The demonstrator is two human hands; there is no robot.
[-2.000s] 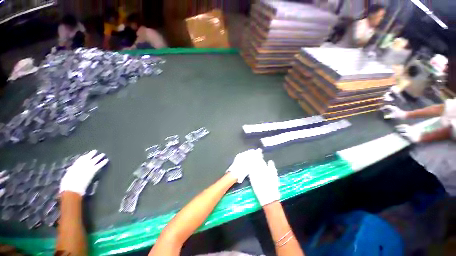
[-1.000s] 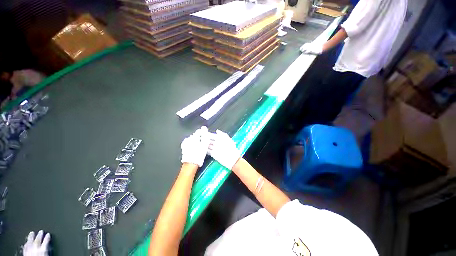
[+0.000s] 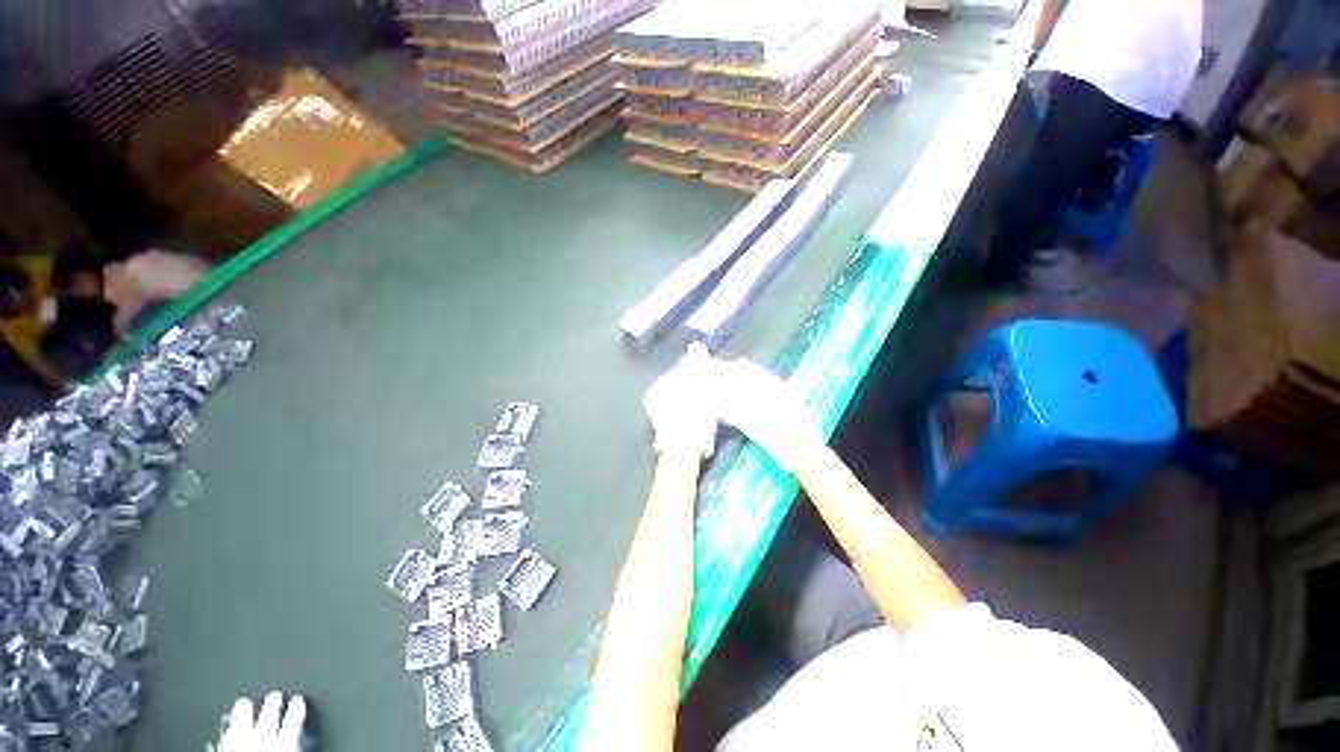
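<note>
My left hand (image 3: 683,409) and my right hand (image 3: 770,409), both in white gloves, are close together at the table's near edge. Their fingers are bent, and any part between them is hidden. Two long narrow grey-white part rows (image 3: 708,268) lie side by side just beyond my fingertips; touching cannot be told. A loose group of small clear-grey rectangular parts (image 3: 478,623) lies flat to the left of my hands.
A jumbled heap of parts (image 3: 66,544) is at far left. Another person's gloved hand (image 3: 265,727) is at bottom left. Layered stacks (image 3: 750,96) stand at the back. Green edging (image 3: 845,331) borders the table. A blue stool (image 3: 1065,419) and another person (image 3: 1124,66) are at right.
The view swung right after the first frame, then slightly back left. My hands stay together near the rows' near ends. The person at back right has shifted relative to the table edge.
</note>
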